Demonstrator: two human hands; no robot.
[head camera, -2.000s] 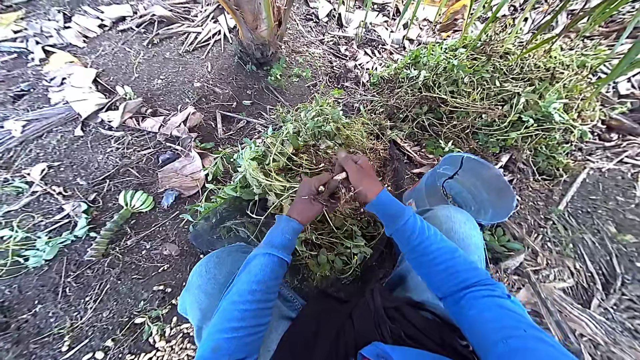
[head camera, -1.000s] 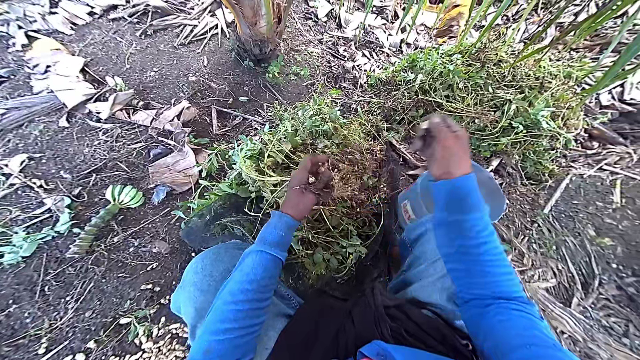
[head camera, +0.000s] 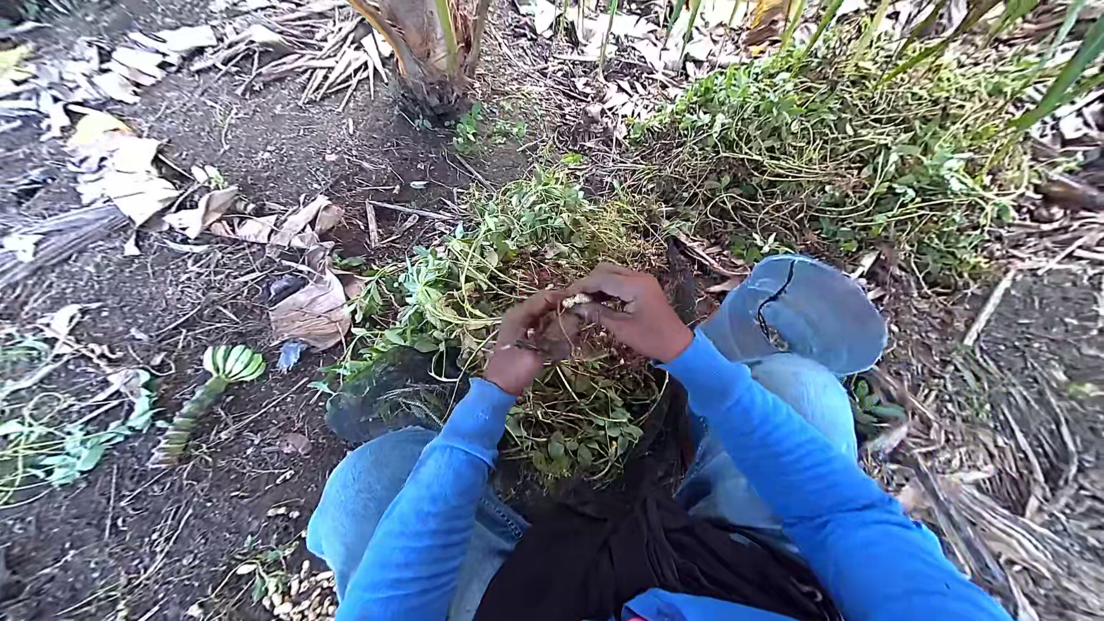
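Note:
My right hand (head camera: 634, 312) has its fingers around a pale peanut pod (head camera: 576, 301), just beside my left hand. Thin roots or stems show at the fingers of my left hand (head camera: 528, 341), which is curled; its exact hold is partly hidden. Both hands are over a heap of uprooted peanut plants (head camera: 578, 423) between my knees, with green leaves, yellowish stems and brown roots. To the right, by my right knee, a translucent bluish plastic bucket (head camera: 811, 310) leans with a dark cord across its mouth.
A larger pile of pulled plants (head camera: 828, 155) lies at the upper right. A palm trunk base (head camera: 440, 60) stands at the top. Dry leaves (head camera: 315, 310) and a cut green stalk (head camera: 194, 410) lie on the soil at the left. Loose peanut pods (head camera: 302, 595) lie at the bottom left.
One second ago my right hand was raised over the bucket's side, apart from the left. It has come back left, and both hands are together over the heap.

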